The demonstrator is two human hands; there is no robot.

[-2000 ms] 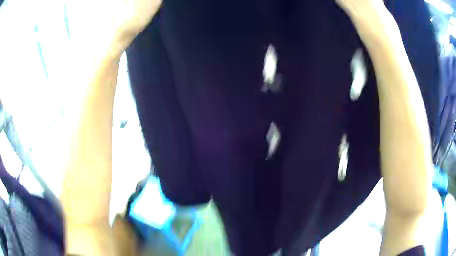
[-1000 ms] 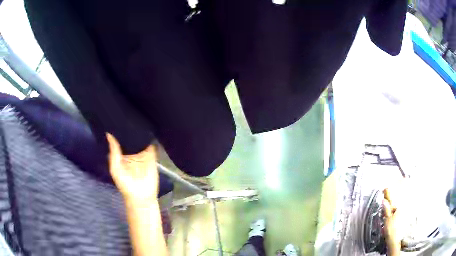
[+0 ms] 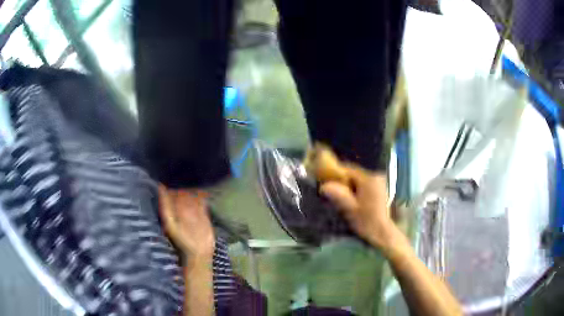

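A dark coat hangs in front of me, its top out of the picture. Its left sleeve (image 3: 180,92) hangs down as a tube, and another dark part of the coat (image 3: 340,74) hangs to the right. My left hand (image 3: 188,222) is at the sleeve's lower end, holding it, with the fingertips hidden by the cloth. My right hand (image 3: 362,200) is shut on the wooden handle of a steam iron (image 3: 290,191). The iron is in the air between the two coat parts, its shiny metal soleplate turned left towards the sleeve, with a gap between.
Striped grey and dark garments (image 3: 117,210) hang at the left. A white padded table (image 3: 445,62) with a blue edge stands at the right, with a grey rest pad (image 3: 476,241) on it. Blurred pale vapour or cloth lies over the table. A stand's bar is below, over the green floor.
My right hand has lifted the iron from the rest pad and brought it left beside the coat. My left hand stays at the sleeve end. The coat's white toggle loops have left the view.
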